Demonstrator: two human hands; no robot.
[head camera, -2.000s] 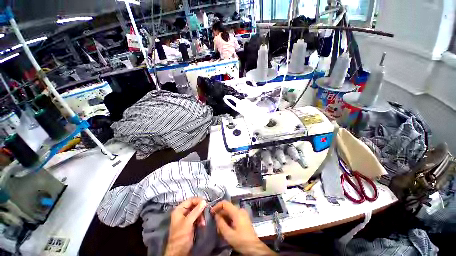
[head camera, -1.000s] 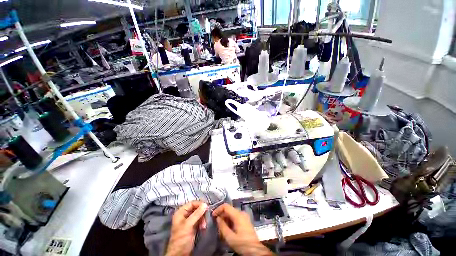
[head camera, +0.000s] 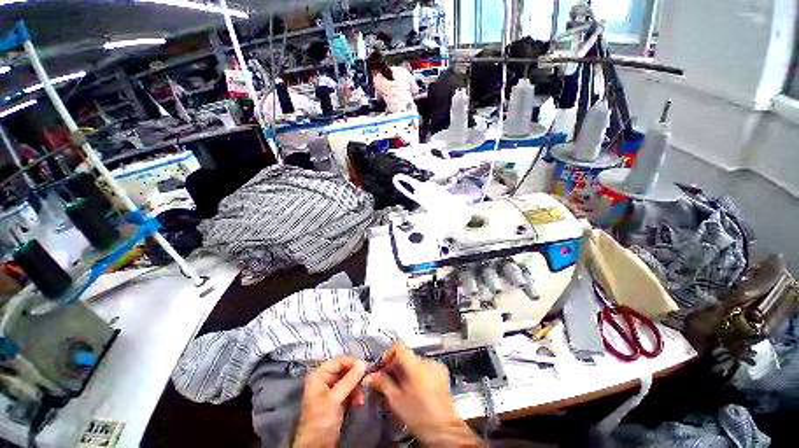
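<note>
A garment piece (head camera: 302, 328) of grey striped fabric joined to plain darker grey cloth lies left of the machine and under my hands. My left hand (head camera: 335, 392) pinches the cloth edge between thumb and fingers. My right hand (head camera: 413, 385) is close beside it, its fingertips pinched at the same edge, thumb and finger raised a little. Any thread or small tool between the fingertips is too small to tell. The white overlock machine (head camera: 482, 232) with blue trim stands just beyond my right hand.
Red-handled scissors (head camera: 629, 332) and a cream piece (head camera: 626, 276) lie right of the machine. A striped bundle (head camera: 293, 214) is beyond the work. Thread cones (head camera: 519, 109) stand behind. A second machine (head camera: 61, 346) is at left. A person (head camera: 394, 85) sits far back.
My right hand has moved slightly up and in towards my left hand, its fingers now more bunched and covering part of the cloth edge. My left hand has hardly moved.
</note>
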